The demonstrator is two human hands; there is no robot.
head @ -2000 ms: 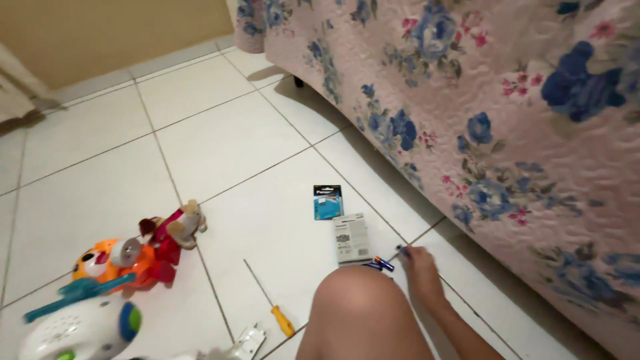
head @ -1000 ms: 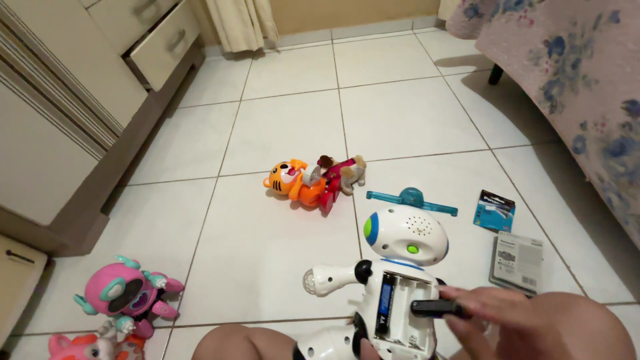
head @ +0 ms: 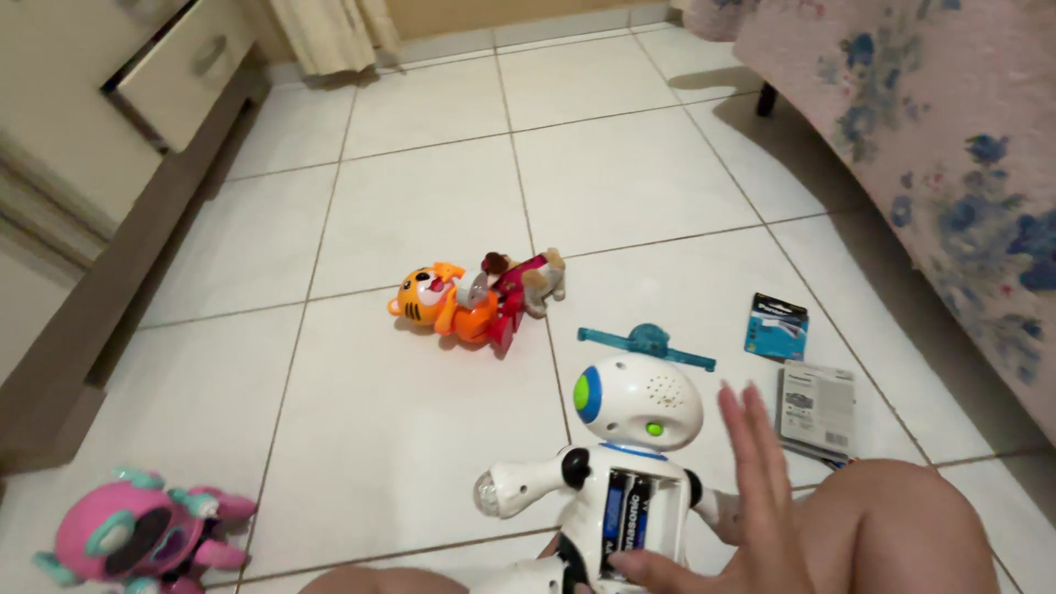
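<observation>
A white toy robot (head: 643, 404) with blue and green trim lies between the knees, its open battery compartment (head: 670, 520) facing up. Two AA batteries (head: 625, 511) sit side by side in it, and a slot at the right shows no battery. My right hand (head: 755, 511) is over the robot's right side, fingers raised and apart, thumb touching the lower end of the batteries. Of my left hand (head: 551, 544) only a small part shows beside the robot's body; its grip is hidden. A teal propeller piece (head: 648, 340) adjoins the robot's head.
A blue battery pack (head: 777, 327) and a grey-white package (head: 817, 408) lie at the right, near the floral bedspread (head: 965, 165). An orange tiger toy (head: 470, 318) touches a small plush toy (head: 540, 280). A pink toy (head: 124, 528) lies lower left; a drawer unit (head: 186, 74) stands beyond.
The view has swung left since the oldest frame. A second battery, held by my right hand a second ago, now lies in the compartment, and the fingers are raised.
</observation>
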